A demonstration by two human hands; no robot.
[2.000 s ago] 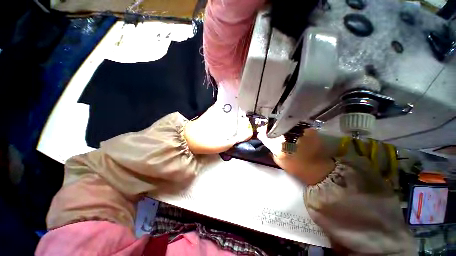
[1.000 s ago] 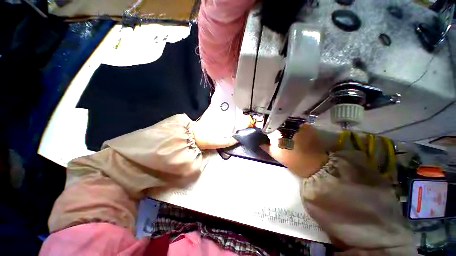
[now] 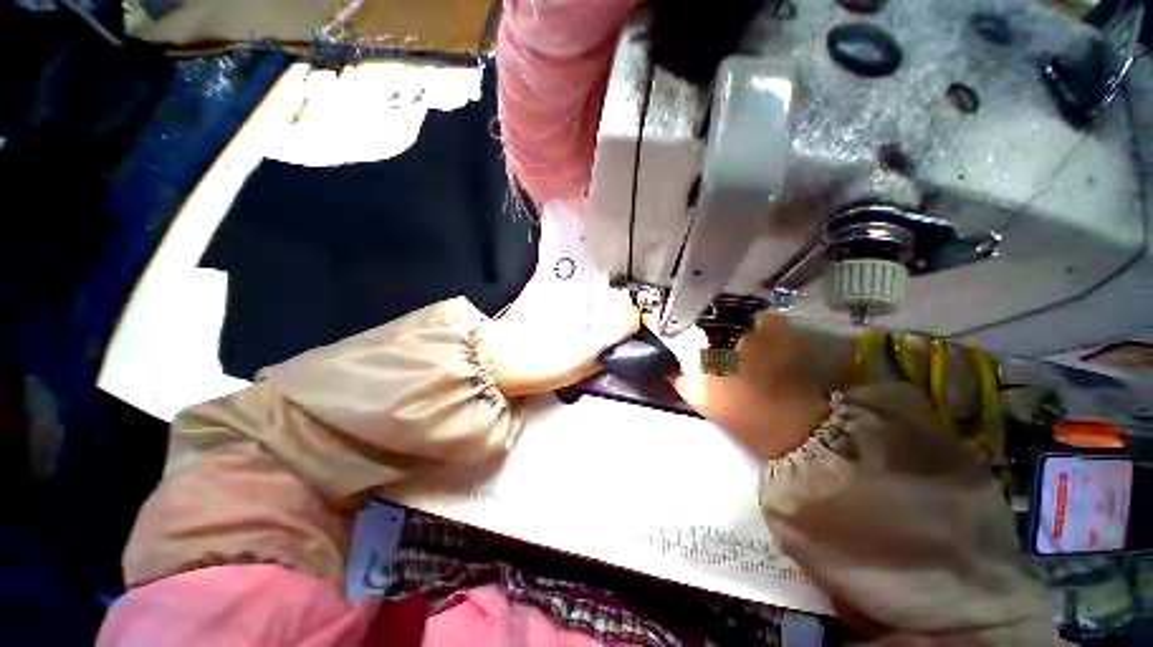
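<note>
A small, slightly shiny black piece lies at the needle area under the sewing machine head. My left hand holds its left side, fingertips close to the presser foot. My right hand holds its right side, partly hidden by the machine head and the knurled knob. The light washes out both sets of fingertips. A large black fabric panel lies flat on the white table, left of the machine and behind my left sleeve.
Scissors with yellow handles lie right of my right hand. A lit phone is at the far right, below an orange item. Pink fluffy cover hangs left of the head. White table has ruler marks along its front edge.
My left fingertips have moved right, closer to the presser foot, than one second ago. The black piece between my hands has shifted and looks more bunched. The view has shifted slightly.
</note>
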